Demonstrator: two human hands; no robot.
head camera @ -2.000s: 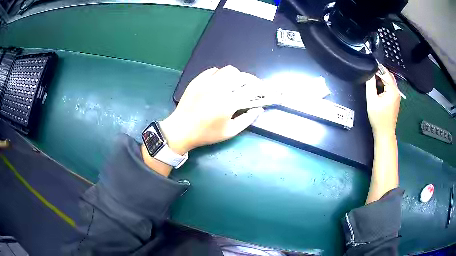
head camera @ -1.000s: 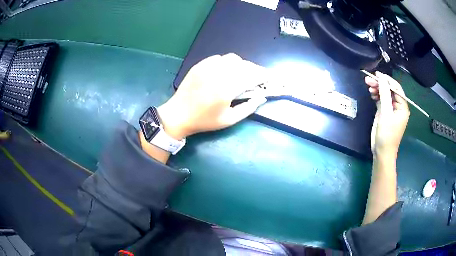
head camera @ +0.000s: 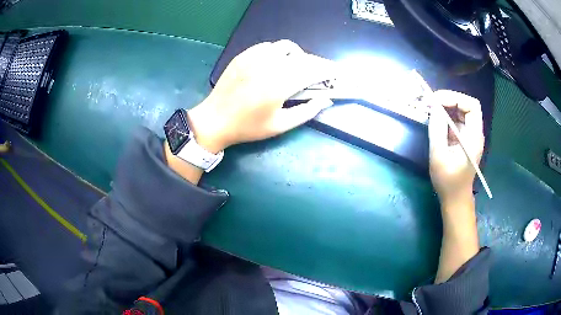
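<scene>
My left hand (head camera: 264,92), with a watch on its wrist, grips the left end of a silver strip fixture (head camera: 315,91) over the black mat. The strip runs right into the white glare, which hides most of its length and any small parts. My right hand (head camera: 454,138) is at the strip's right end and holds a thin pale applicator stick (head camera: 469,157) like a pen. The stick's rear end points down to the right. Its tip is lost in the glare near the strip.
The black microscope head (head camera: 443,34) hangs above the mat (head camera: 277,21). Another strip (head camera: 372,10) lies at the mat's back, one more (head camera: 554,160) at the right edge. A whitish oval (head camera: 532,231) is at right, a black gridded tray (head camera: 27,80) at far left, a keyboard (head camera: 499,37) upper right.
My right hand has moved left, from beside the microscope head to the strip's right end, with the stick in it. My left hand keeps its hold. The view has shifted, so the scene sits higher.
</scene>
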